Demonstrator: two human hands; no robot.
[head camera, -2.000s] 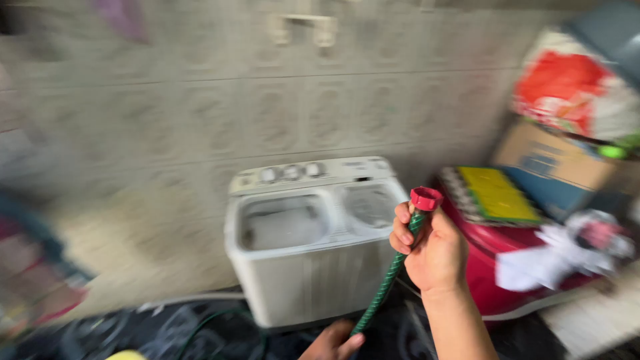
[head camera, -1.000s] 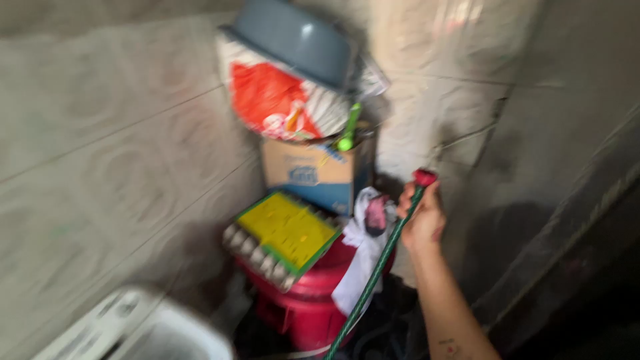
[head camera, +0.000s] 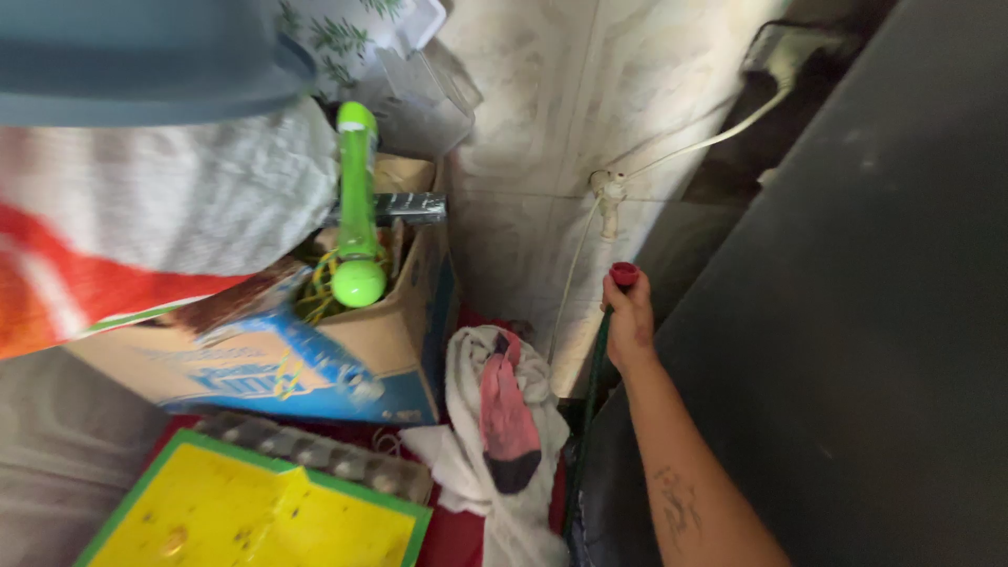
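Note:
My right hand (head camera: 630, 315) holds the red connector (head camera: 624, 274) at the end of a green hose (head camera: 596, 362), its mouth facing up. Just above it, a faucet (head camera: 610, 197) sticks out of the tiled wall, with a pale cord around it. The connector and the faucet are apart. From my hand the hose hangs down between a white cloth and a dark panel. My left hand is out of view.
On the left, a cardboard box (head camera: 409, 339) holds a green plastic toy (head camera: 358, 213). A white cloth (head camera: 468, 370) and a yellow board (head camera: 260, 512) lie before it. A large dark panel (head camera: 827, 331) stands at right; a plug (head camera: 795, 55) is above.
The view has swung right from the washing machine to the wall corner. My right hand with the hose end is now just below the faucet. My left hand, on the hose two seconds ago, has left view.

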